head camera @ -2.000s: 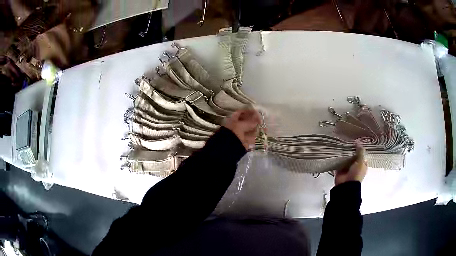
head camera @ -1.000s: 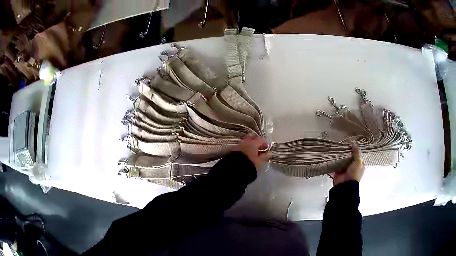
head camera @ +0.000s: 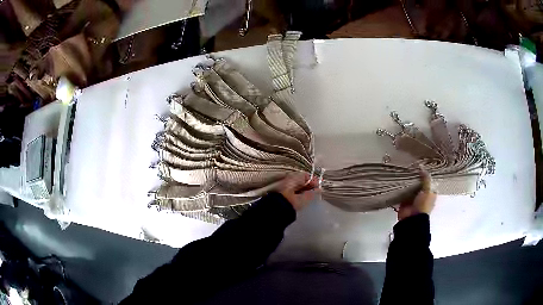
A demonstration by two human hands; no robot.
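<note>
A strap bundle [head camera: 369,184] of grey-beige webbing lies across the white table, pinched at a narrow waist with a thin pale tie [head camera: 320,179]. Its left part fans out wide, with metal hooks [head camera: 199,70] at the ends and slider buckles partway along. Its right part bulges, then ends in a smaller fan with hooks [head camera: 431,107]. My left hand [head camera: 296,189] grips the bundle's lower edge just left of the waist. My right hand [head camera: 419,199] holds the bundle's right part, thumb on top and fingers at the near side.
The white table [head camera: 381,71] has raised bright strips at both ends. A white-grey box with a flat pan, like a digital scale [head camera: 38,158], stands at the far left. Brown sheets [head camera: 65,56] and hanging hooks are behind the table. Two strap ends reach the back edge.
My left hand came down from above the waist onto the bundle, then shifted slightly left and down. The left fan has spread. My right hand has stayed in about the same place.
</note>
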